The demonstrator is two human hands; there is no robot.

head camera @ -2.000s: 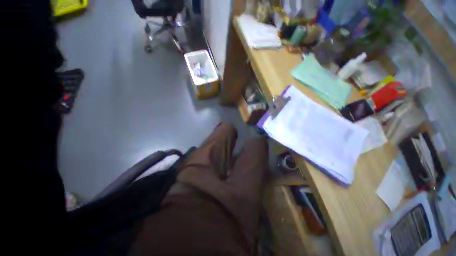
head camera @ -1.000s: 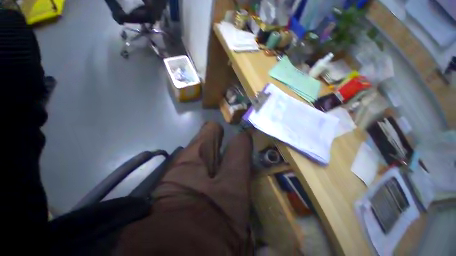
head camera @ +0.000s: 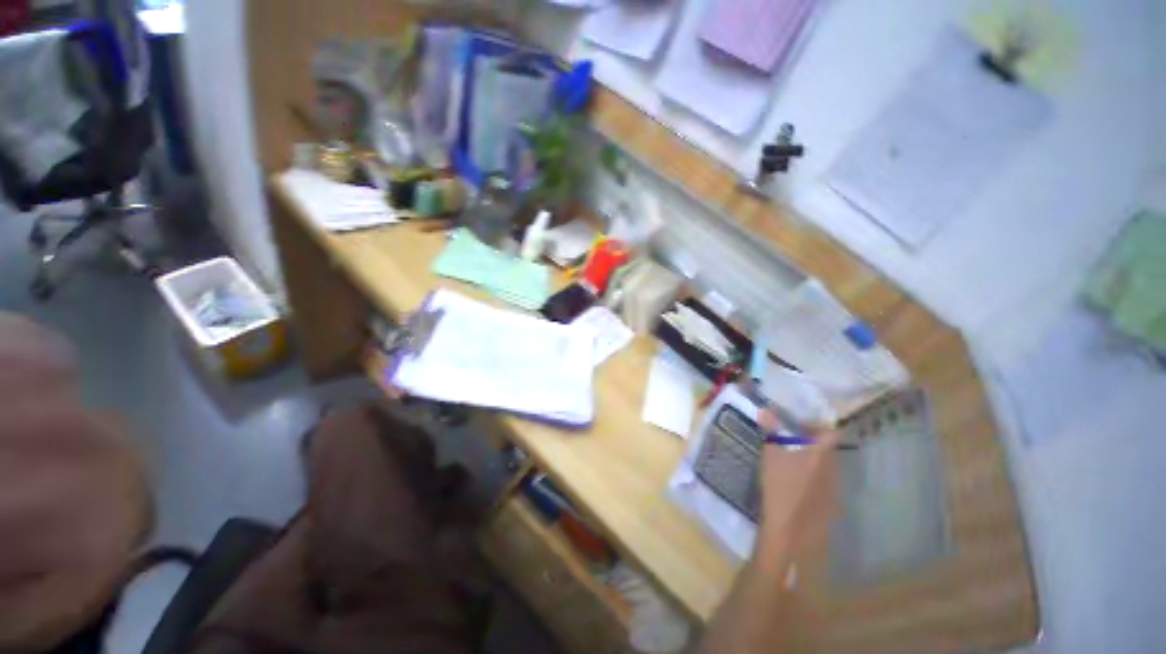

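Observation:
My right hand (head camera: 795, 492) reaches in from the bottom, over the right part of the desk. It holds a slim pen with a blue-purple barrel (head camera: 793, 441), beside a dark grey calculator (head camera: 730, 463) that lies on white paper. A clipboard with white sheets (head camera: 501, 360) lies at the desk's front edge, its clip to the left. Pale green forms (head camera: 492, 270) lie behind it. A large blurred brownish-pink shape fills the left edge; I cannot tell whether it is my left hand.
The light-wood desk (head camera: 646, 534) curves to the right. A blue file holder (head camera: 499, 121), a plant (head camera: 552, 151) and a red-yellow box (head camera: 602, 265) stand at the back. A white-lined bin (head camera: 217, 311) and an office chair (head camera: 90, 141) are on the floor at left. Papers hang on the wall.
The view has swung right and up, so the desk's contents sit further left and the wall papers show. My right hand with the pen has come into view. The brownish-pink shape has appeared at left.

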